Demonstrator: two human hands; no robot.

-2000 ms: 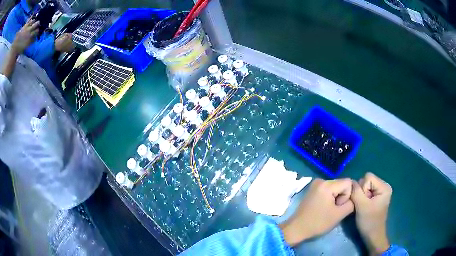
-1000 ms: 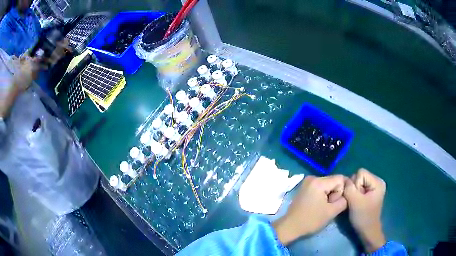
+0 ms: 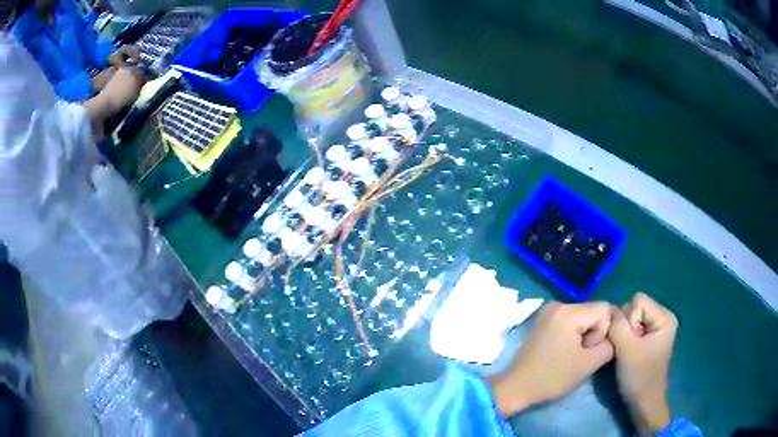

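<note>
My left hand (image 3: 563,354) and my right hand (image 3: 644,350) are curled into loose fists and touch each other at the knuckles, low on the right of the view. No object shows in either hand; the insides of the fists are hidden. A blue bin (image 3: 522,243) with small dark and shiny parts stands just beyond them. A crumpled white wipe (image 3: 473,316) lies left of my left hand. Left of it is a clear dimpled tray (image 3: 409,247) with rows of white-capped motors (image 3: 316,177) at its far-left side and coloured lead wires lying across it.
Several black housings (image 3: 243,183) lie beyond the motor tray. Behind are yellow-edged grid trays (image 3: 200,124), a larger blue bin (image 3: 247,90) and a plastic-wrapped jar (image 3: 324,81) with red handles. A person in white (image 3: 77,230) stands at left. A pale rail (image 3: 580,162) borders the bench.
A black group of housings now lies on the bench beyond the motor tray, where bare green showed before. The neighbouring person's arms have moved. My fists stay together.
</note>
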